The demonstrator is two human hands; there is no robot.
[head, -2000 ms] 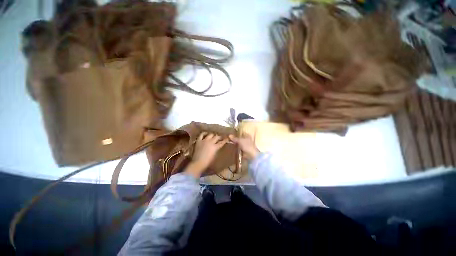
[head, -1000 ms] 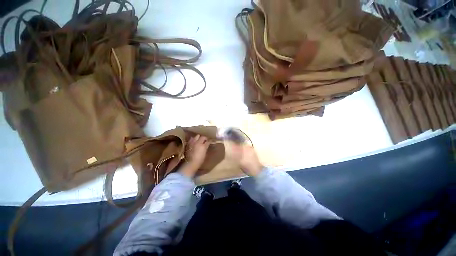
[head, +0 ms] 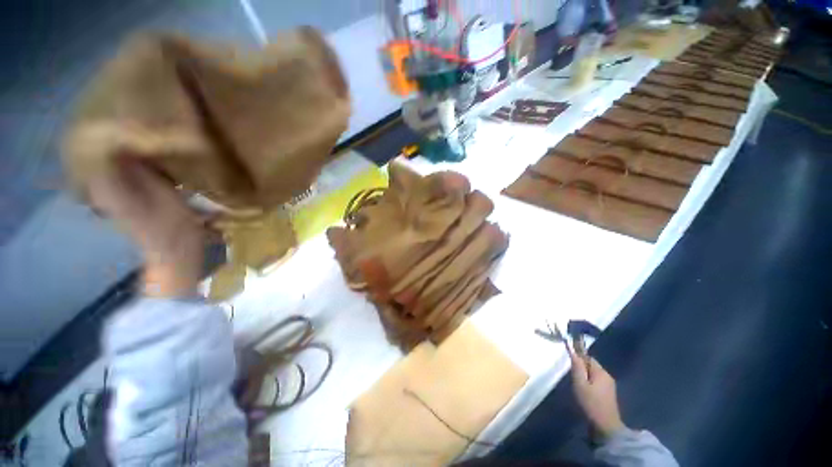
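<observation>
My left hand (head: 160, 228) is raised at the upper left, blurred, and holds a large tan-brown bag body (head: 246, 119) above the table. The bag covers part of the fingers. My right hand (head: 595, 390) is low at the right, by the table's edge, closed around the slim handle of a hammer (head: 581, 330) with a dark head. A pale tan work board (head: 392, 415) lies at the near edge, with a thin dark cord (head: 442, 415) across it. A layered stack of brown bag bodies (head: 424, 246) lies just behind the board.
Flat brown panels (head: 629, 164) overlap in a long row on the white table at the right. Strap loops (head: 296, 365) show at the lower left, partly behind my left sleeve. A green-orange machine (head: 438, 82) and a yellow sheet (head: 342, 210) are behind the stack.
My left hand has lifted a bag body off the table, up and left. My right hand has moved away from the bag with the hammer. The view has turned right and upward.
</observation>
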